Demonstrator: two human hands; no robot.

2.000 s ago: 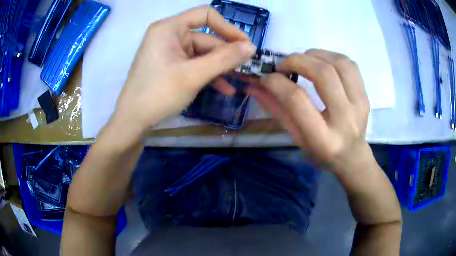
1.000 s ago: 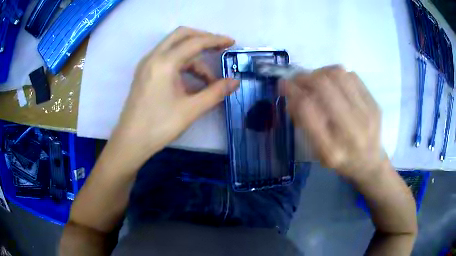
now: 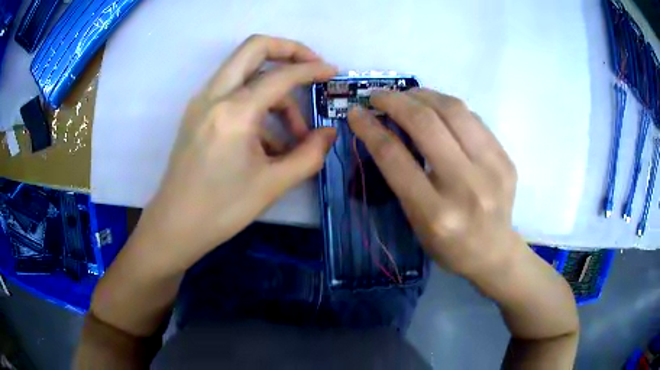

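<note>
The blue-black power bank housing [image 3: 340, 238] lies open and upright in front of me, its near end past the table edge. The circuit board [image 3: 337, 103] sits across its far end. Thin red lead wires [image 3: 365, 209] run from it down the ribs. My left hand [image 3: 246, 137] grips the housing's far left side with thumb and fingers. My right hand [image 3: 441, 166] has its fingertips on the board and hides its right part. A dark pad [image 3: 360, 181] in the housing is partly hidden by my right hand.
Blue charging cables [image 3: 616, 155] and dark assemblies [image 3: 626, 54] lie at right. Glossy blue shells [image 3: 76, 47] and a black rectangular piece [image 3: 35, 123] lie at left. The shell bin [image 3: 54, 278] is below left; a board crate [image 3: 593, 289] is below right.
The circuit board has come down into the housing's far end, with its red wires now along the ribs. My right hand has moved left onto the board. My left hand stays at the housing's side.
</note>
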